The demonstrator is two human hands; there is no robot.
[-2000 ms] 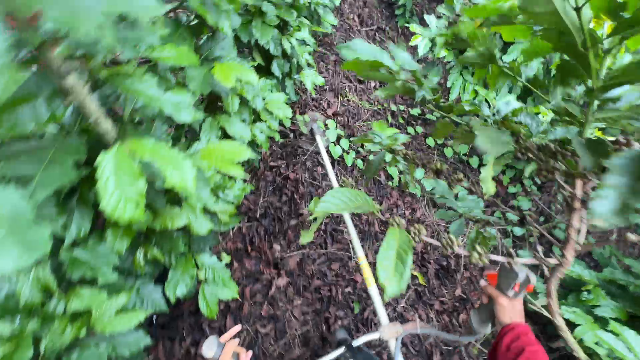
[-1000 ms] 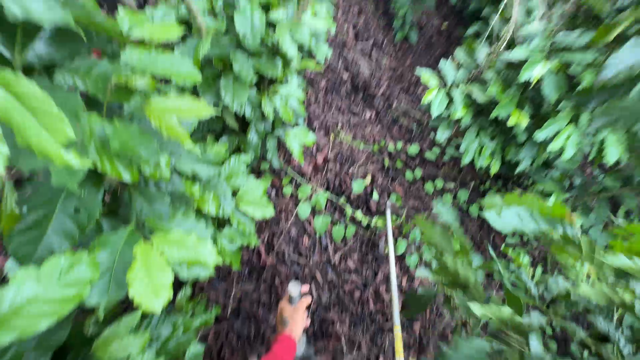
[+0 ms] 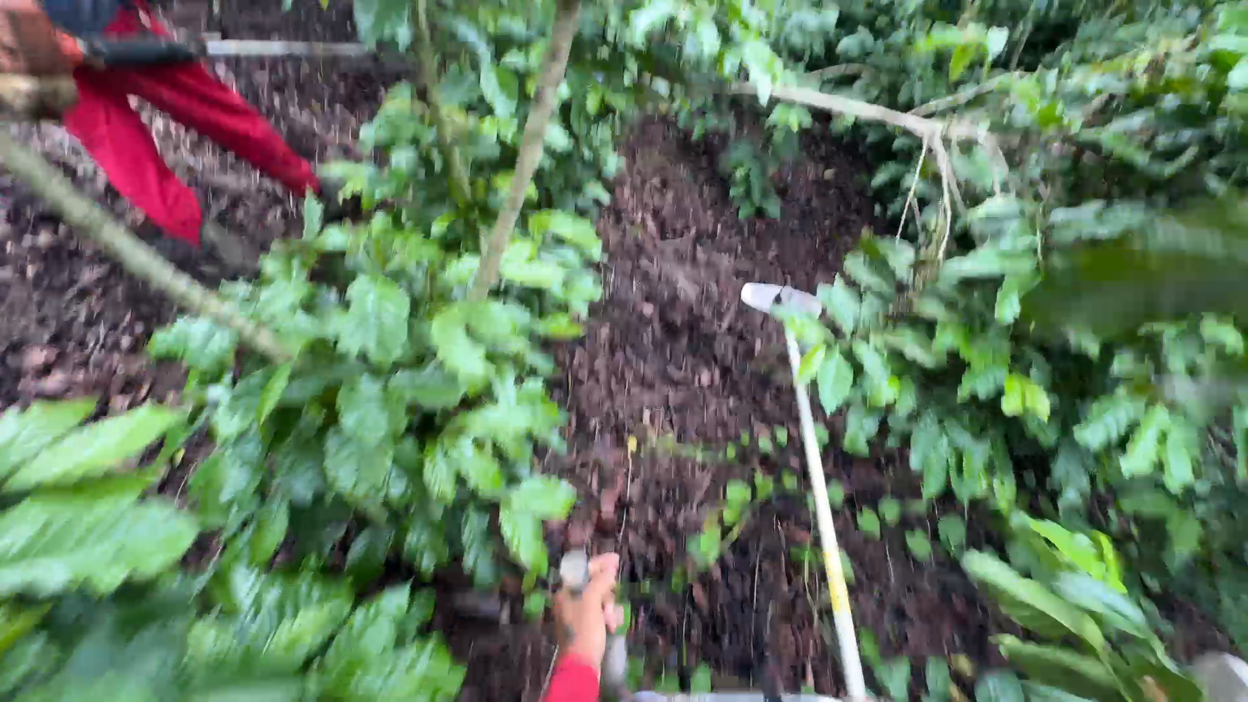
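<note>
My left hand [image 3: 586, 609], in a red sleeve at the bottom centre, is closed around the grey handlebar grip [image 3: 573, 568] of a long-shafted brush cutter. The tool's white shaft [image 3: 817, 478], with a yellow band, slants up the path to the right of that hand. At its far end is the pale cutting head [image 3: 780, 298], partly behind leaves and blurred. The lower end of the shaft leaves the bottom edge of the view. My right hand is out of view.
Leafy bushes [image 3: 370, 439] flank the brown leaf-littered path [image 3: 682, 370], with more foliage [image 3: 975, 361] at right. Thin trunks [image 3: 526, 146] and a bare branch [image 3: 858, 105] cross the upper area. At upper left, a person in red trousers [image 3: 185, 127] holds a pole tool [image 3: 283, 47].
The view has shifted a lot. My right hand, seen on its control grip two seconds ago, is out of frame. The other person has come into view at upper left, and the cutting head shows beside the right-hand leaves.
</note>
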